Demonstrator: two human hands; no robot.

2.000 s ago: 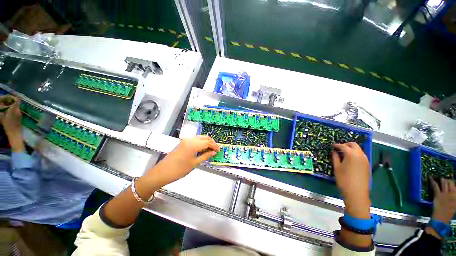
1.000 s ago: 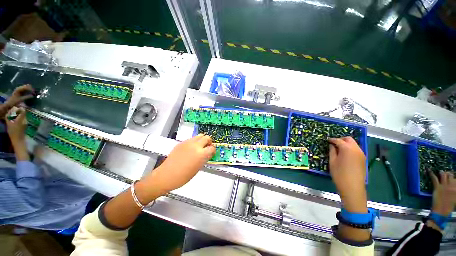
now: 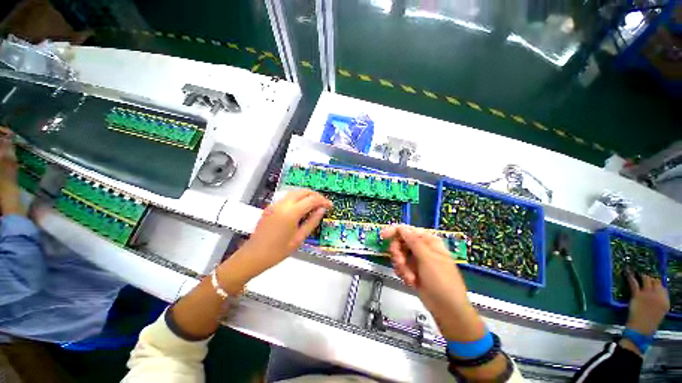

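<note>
A green PCB panel (image 3: pixel 354 237) with a row of small parts lies across the front of the left blue bin (image 3: pixel 363 210). A second panel (image 3: pixel 351 182) lies across that bin's back. My left hand (image 3: pixel 286 226) is at the front panel's left end, thumb and fingers bent close together; whether it grips anything is unclear. My right hand (image 3: pixel 430 269) is over the front panel, fingertips bent together near its middle and covering part of it. Any component between them is too small to tell. The right blue bin (image 3: pixel 490 233) holds many small dark and yellow-green parts.
Green-handled cutters (image 3: pixel 570 271) lie right of the bin. A neighbour's hand (image 3: pixel 647 303) reaches into another blue bin (image 3: pixel 603 269). Conveyor rails (image 3: pixel 467 340) run along the near edge. A small blue box (image 3: pixel 337 132) and metal bracket (image 3: pixel 398 149) sit behind. Another person works at left.
My right hand has moved left, from inside the right bin to over the front panel. My left hand stays by the panel's left end. The neighbour's hand at left has shifted.
</note>
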